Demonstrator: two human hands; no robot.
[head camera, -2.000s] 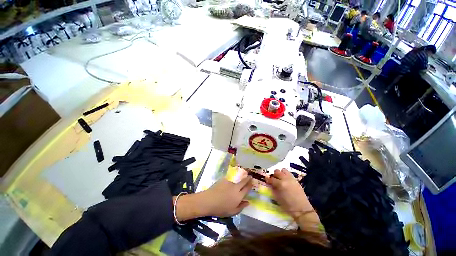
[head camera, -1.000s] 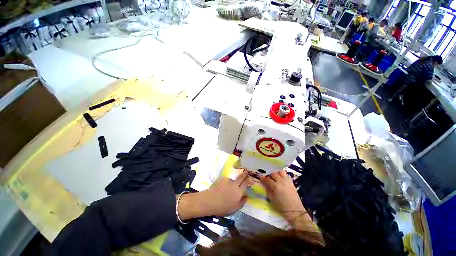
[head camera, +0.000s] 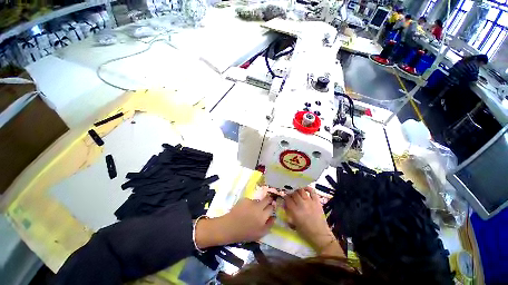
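Note:
The white sewing machine head (head camera: 298, 150) with a red dial on top stands in front of me. My left hand (head camera: 249, 219) and my right hand (head camera: 305, 214) meet under it at the needle area. A small part of a black strip (head camera: 275, 195) shows between their fingertips; the fingers hide the rest and the needle. A flat pile of black strips (head camera: 167, 181) lies left of the machine. A larger tangled black heap (head camera: 390, 222) lies right of it.
Three separate black pieces (head camera: 111, 166) lie on the pale board at the left. A cardboard box (head camera: 28, 131) is at the far left. Clear plastic bags (head camera: 437, 172) and a grey screen (head camera: 484, 172) are at the right. Several people sit in the background at the upper right.
The dark strip that showed between my hands two seconds ago is now mostly covered. My right hand has moved slightly left, closer to my left hand. The camera view has shifted slightly.

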